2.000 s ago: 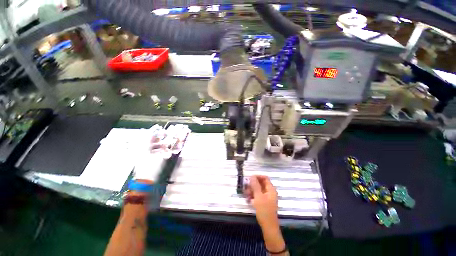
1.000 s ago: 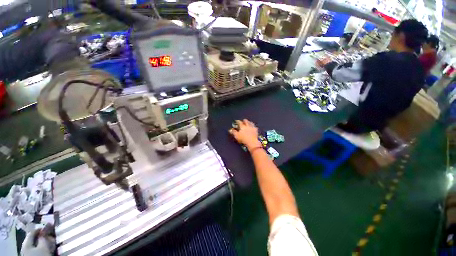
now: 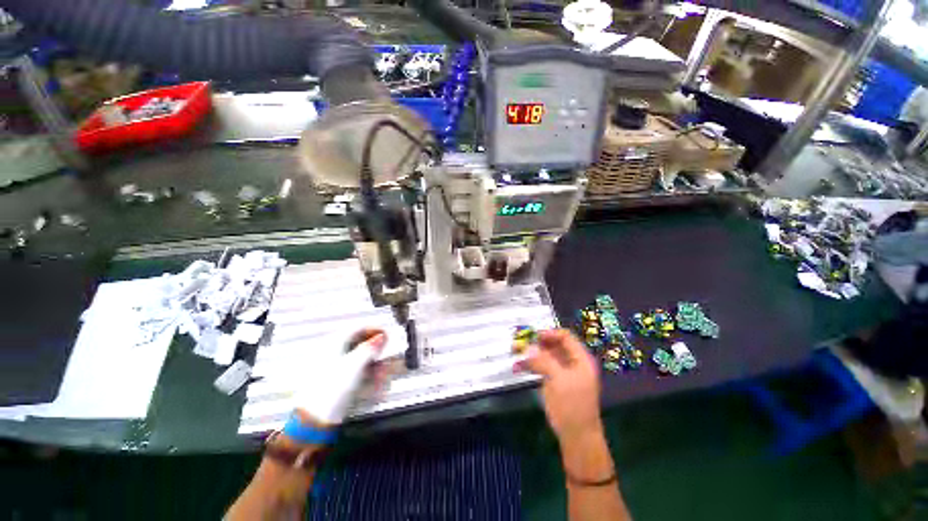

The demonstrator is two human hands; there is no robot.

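Observation:
My right hand (image 3: pixel 567 382), bare, holds a small circuit board (image 3: pixel 523 338) with yellow and green parts between thumb and fingers, above the right part of the ribbed metal plate (image 3: pixel 463 385). My left hand (image 3: pixel 351 377), in a white glove with some bare fingertips, is just left of the soldering iron (image 3: pixel 411 341) and pinches a small white plastic housing (image 3: pixel 393 344). The iron's tip points down at the plate between my hands. White housings (image 3: pixel 229 290) lie heaped at the left. Several circuit boards (image 3: pixel 613 324) lie on the black mat (image 3: pixel 651 259) at the right.
A grey controller (image 3: pixel 544 112) showing 418 stands behind the plate. A fume hood (image 3: pixel 356 142) on a ribbed hose hangs at its left. A conveyor (image 3: pixel 275 168) with scattered assemblies runs behind, with a red bin (image 3: pixel 142 117) beyond. More assemblies (image 3: pixel 829 239) lie at the far right.
The view has swung back left. My right hand has moved from the boards on the mat to the plate with a board. My left hand has moved from the white heap to beside the iron.

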